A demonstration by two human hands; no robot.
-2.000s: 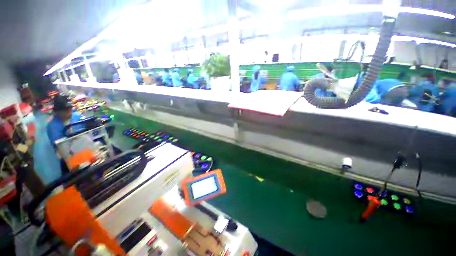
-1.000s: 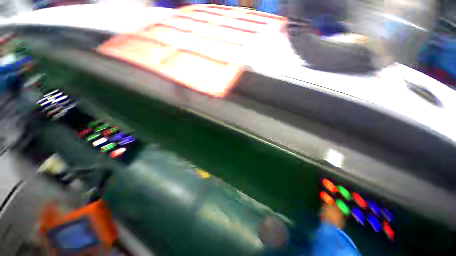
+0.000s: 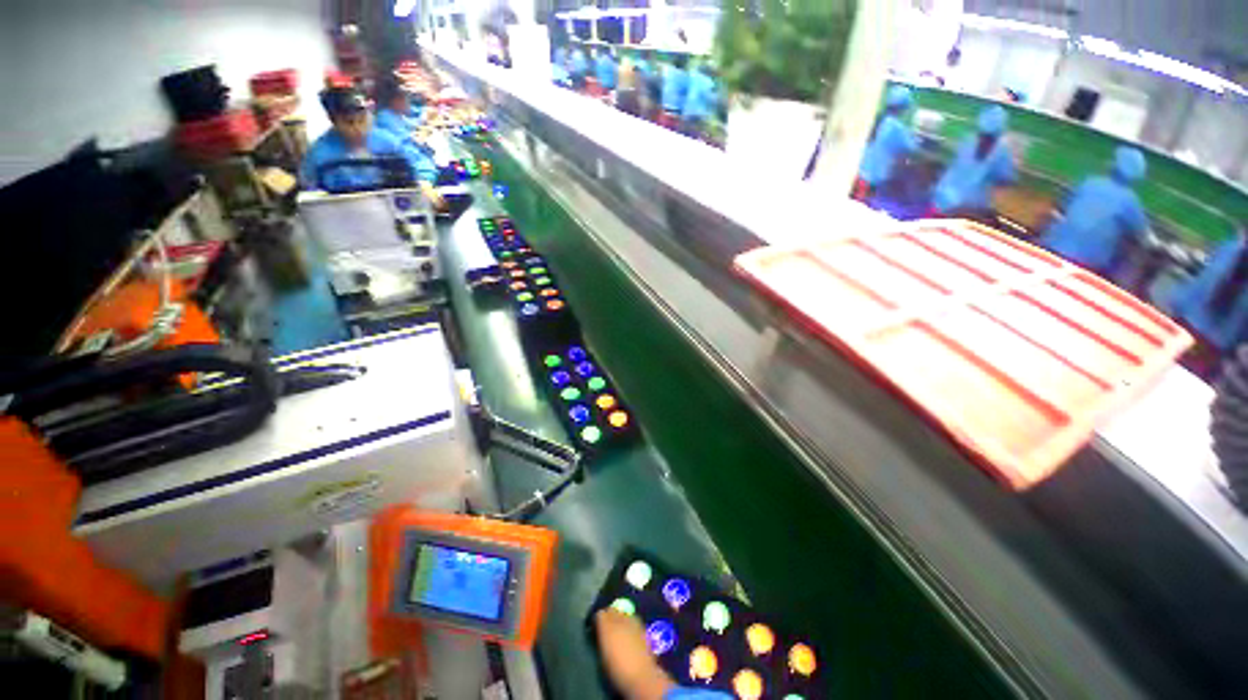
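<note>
A black tray with coloured round spots [image 3: 719, 632] lies at the bottom centre, over the green belt surface. My left hand [image 3: 635, 662] is at the tray's left edge, with its fingers on the edge. Only part of the hand and a bit of blue sleeve show, cut off by the bottom edge of the picture. The underside of the grip is hidden. My right hand is not in view.
More spotted trays [image 3: 586, 394] line the belt [image 3: 616, 513] ahead. A white machine [image 3: 294, 451] with an orange-framed screen [image 3: 465, 577] stands left. An orange-red compartment tray [image 3: 958, 335] rests on the right ledge. A person in blue [image 3: 349, 157] is further up the line.
The view has swung left along the line. A hand, absent two seconds ago, reached the near tray one second ago and is still at its edge. The near tray now appears closer to the other trays.
</note>
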